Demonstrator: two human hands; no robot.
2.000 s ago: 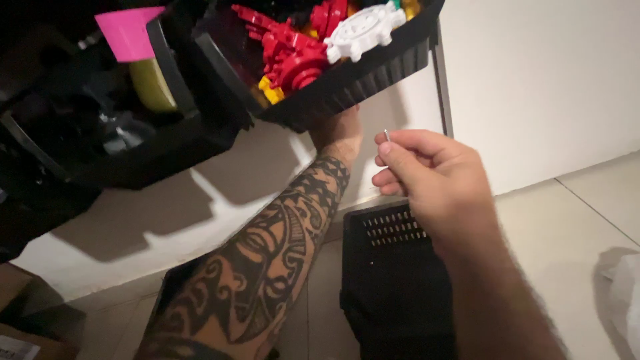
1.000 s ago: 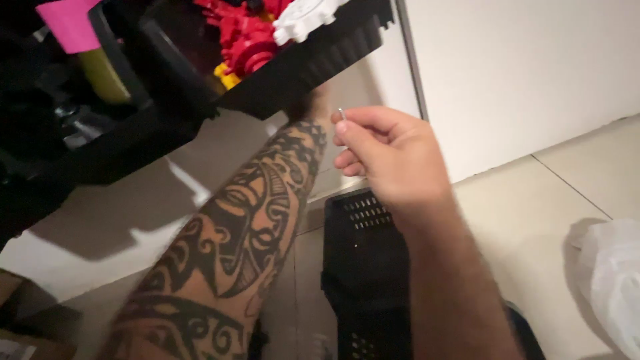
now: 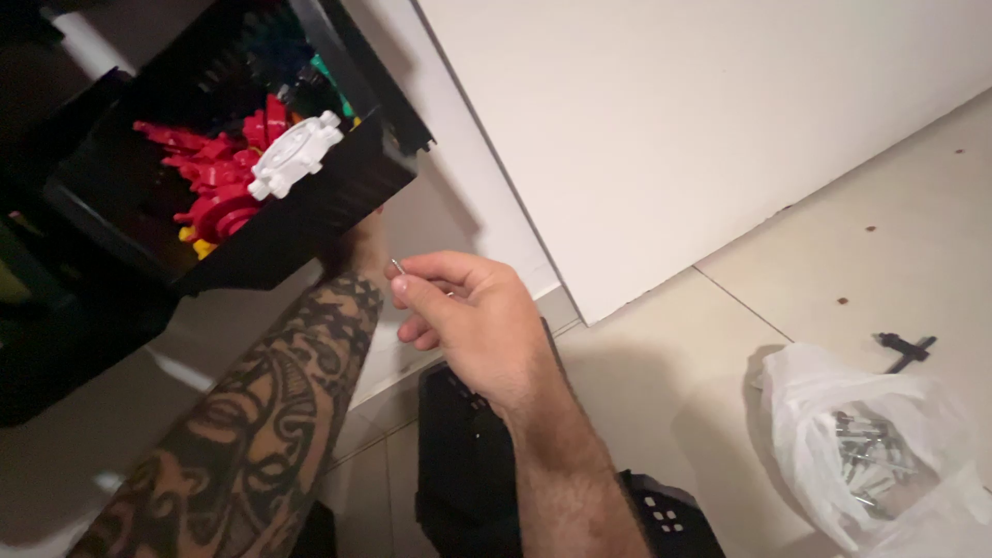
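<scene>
Between the thumb and index finger of my right hand (image 3: 457, 310) is a small metal screw (image 3: 397, 267), held just below the front of a black plastic bin (image 3: 310, 209). My tattooed left forearm reaches up under that bin, and my left hand (image 3: 364, 236) is mostly hidden behind it; its fingers and anything in them cannot be made out. Inside the bin lie red plastic gear-like parts (image 3: 225, 174), a white plastic gear-like part (image 3: 296, 155) and small yellow pieces (image 3: 198, 242).
A white panel (image 3: 682, 116) stands at the right of the bins. Black perforated baskets (image 3: 465, 465) rest on the tiled floor. To the right are a white plastic bag (image 3: 806, 434) holding screws and wall plugs (image 3: 868, 457), and a black drill chuck key (image 3: 905, 350).
The view has shifted to the right, bringing the whole bag opening and chuck key into sight. My right hand still holds the small screw, and my left arm still reaches under the bin.
</scene>
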